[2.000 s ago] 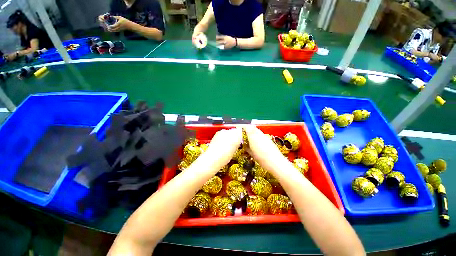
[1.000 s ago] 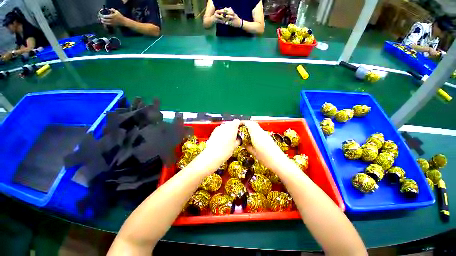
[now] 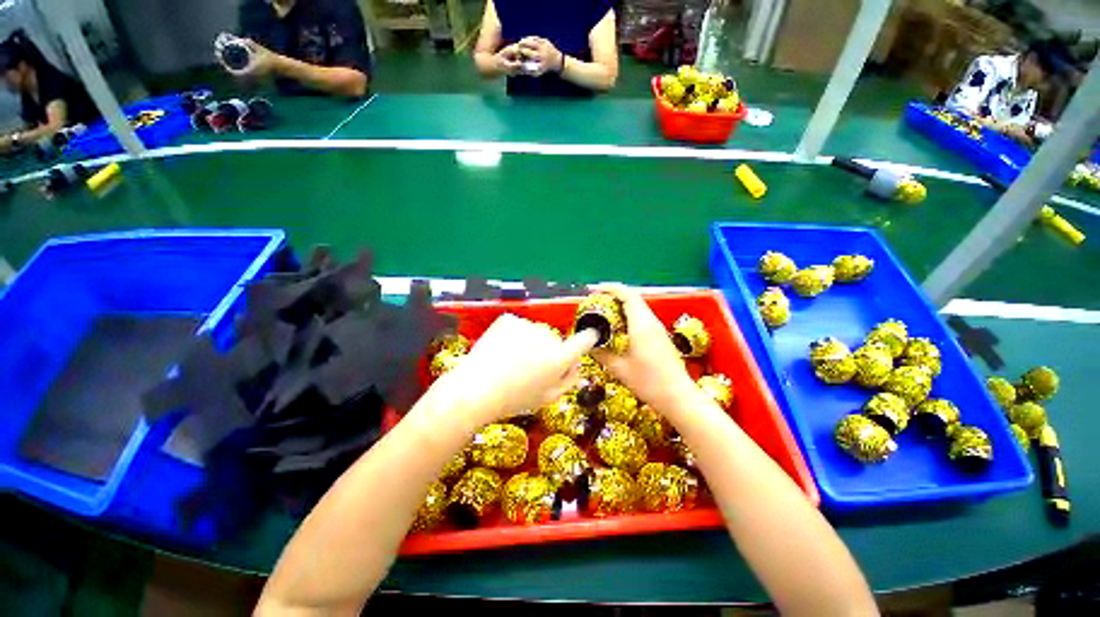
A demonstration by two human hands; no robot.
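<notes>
A gold microphone grille (image 3: 600,311) is held above the back of the red tray (image 3: 603,533), its dark open end turned toward my left hand. My right hand (image 3: 642,352) is closed around the grille from the right. My left hand (image 3: 521,365) is bunched, with a finger at the grille's dark opening; whether it grips anything is hidden. Many gold grilles (image 3: 562,459) lie in the red tray below my hands. Black foam liners (image 3: 320,362) are piled left of the tray, over the edge of the left blue bin (image 3: 91,488).
A blue tray (image 3: 772,362) with several grilles stands at the right. Beyond it lie loose grilles (image 3: 1037,383) and a black-and-yellow tool (image 3: 1053,476). The green conveyor (image 3: 543,217) carries a yellow cylinder (image 3: 750,181) and a part-built microphone (image 3: 890,183). Other people sit across the line.
The grille between my hands now shows its dark open end. My left hand has shifted down and left, with a finger at the opening. The yellow cylinder has moved right along the conveyor.
</notes>
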